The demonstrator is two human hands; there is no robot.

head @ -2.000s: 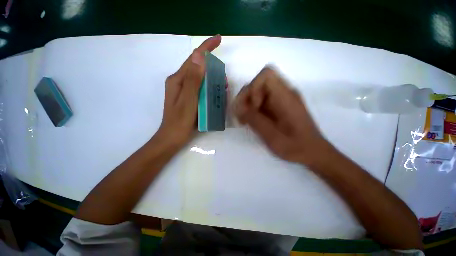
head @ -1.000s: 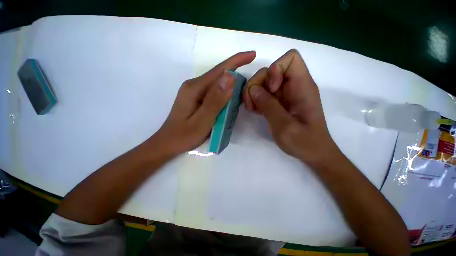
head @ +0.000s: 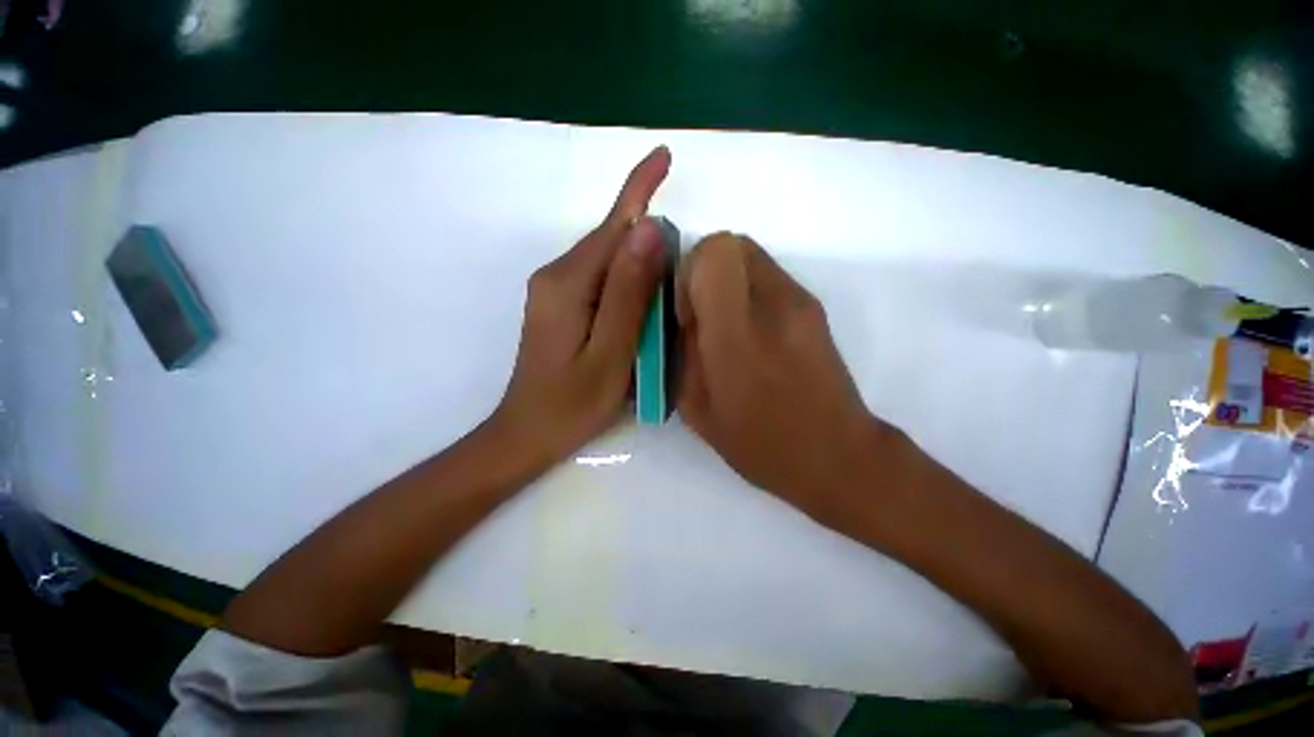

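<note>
A grey block with a teal edge layer, a sanding block (head: pixel 656 338), stands on its narrow side over the white bench. My left hand (head: pixel 577 324) grips it from the left, thumb on its top edge, index finger pointing away. My right hand (head: pixel 764 367) is closed against the block's right face, fingers curled. Whether it pinches a small piece is hidden by the fingers. A second sanding block (head: pixel 160 297) lies at the left of the bench.
A translucent squeeze bottle (head: pixel 1131 313) lies on its side at the right. Printed sheets under shiny film (head: pixel 1247 396) are at the far right. Crinkled clear film (head: pixel 51 554) hangs at the left end. The dark green belt (head: pixel 577 58) runs beyond the white bench (head: pixel 360 216).
The held block is more upright than a second ago. My right hand has moved down and left against its face. The view has shifted, so the belt shows more.
</note>
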